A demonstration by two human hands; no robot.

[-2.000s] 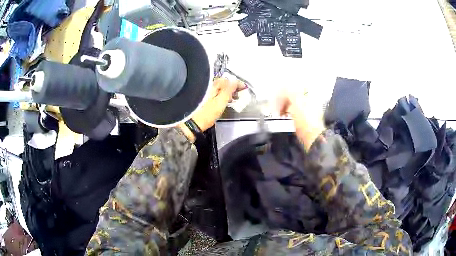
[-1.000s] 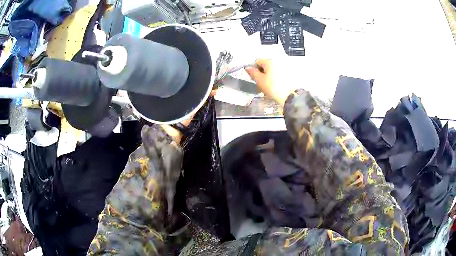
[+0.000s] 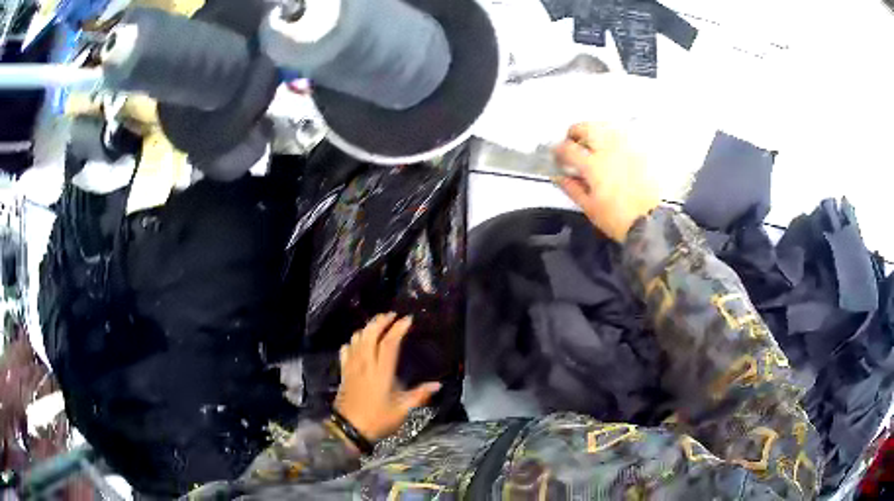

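My left hand (image 3: 377, 380) is low in the view, fingers spread, against the shiny black plastic bag (image 3: 382, 245). My right hand (image 3: 606, 178) is over the white table (image 3: 804, 108) near its front edge, thumb and fingers close together. A pale grey strip (image 3: 515, 159) lies just left of its fingertips; blur hides whether they grip it. Dark grey cut pieces (image 3: 588, 303) are heaped in the white tub (image 3: 500, 396) below my right hand. One flat dark grey piece (image 3: 733, 181) lies on the table to the right.
Dark thread cones (image 3: 368, 44) on black discs stand at the upper left. Black labels (image 3: 632, 29) with pale print lie at the table's top. A heap of dark grey pieces (image 3: 833, 294) hangs at the right. Black garment pieces (image 3: 181, 313) fill the left.
My left hand has moved from behind the thread cones down to the black bag, which shows more fully. My right hand is lower in the view. The camera view has shifted.
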